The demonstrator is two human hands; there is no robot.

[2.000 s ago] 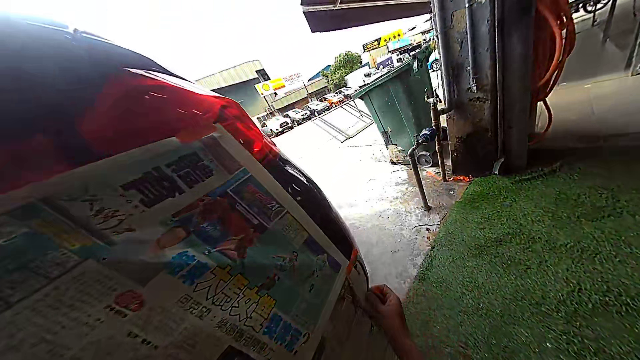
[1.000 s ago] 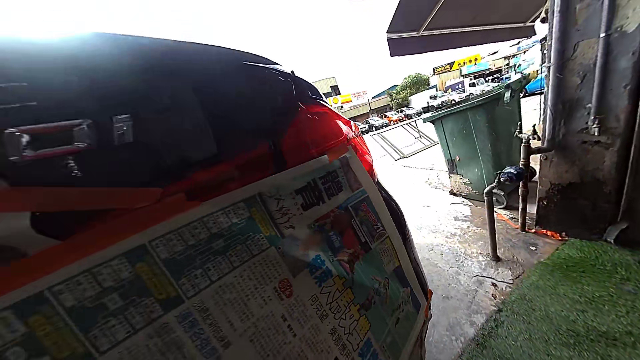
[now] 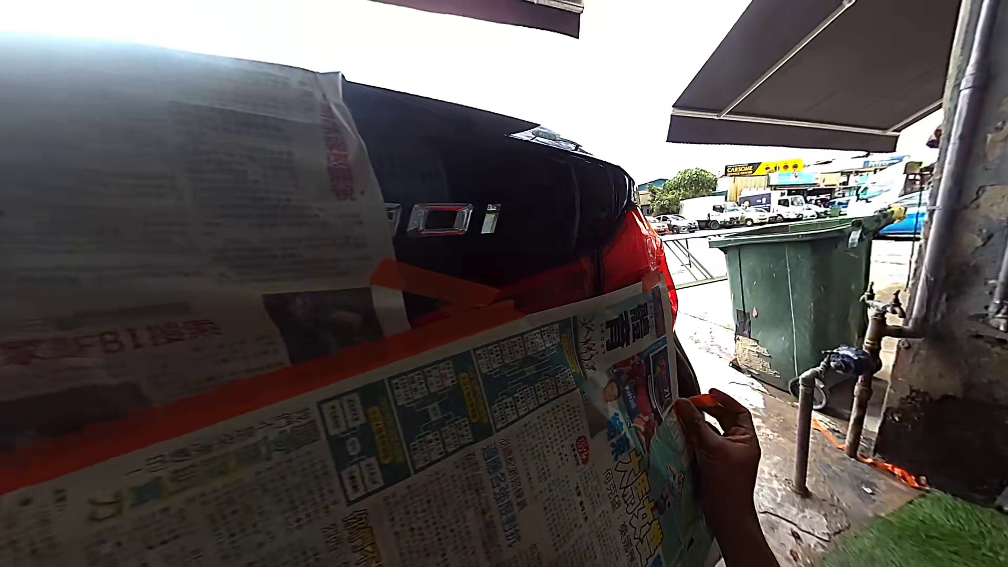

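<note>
Newspaper sheets (image 3: 441,441) cover the rear of a dark car (image 3: 488,173), held along their top edge by orange masking tape (image 3: 260,390). Another newspaper sheet (image 3: 197,181) lies over the bodywork at the upper left. Between the sheets and the car's edge shows a red tail light (image 3: 639,256). At the right edge of the lower newspaper, my right hand (image 3: 724,457) pinches a short piece of orange tape (image 3: 703,401) between thumb and fingers, close against the paper. My left hand is out of the frame.
A green wheeled bin (image 3: 795,299) stands to the right on the concrete. Upright water pipes (image 3: 803,433) with taps rise beside a worn wall (image 3: 976,276). Green artificial turf (image 3: 921,535) lies at the lower right. A dark awning (image 3: 795,71) hangs above, and parked vehicles stand farther off.
The view has swung left, bringing the upper newspaper sheet into sight. My right hand, low at the paper's edge two seconds ago and not seen one second ago, is now higher along that edge.
</note>
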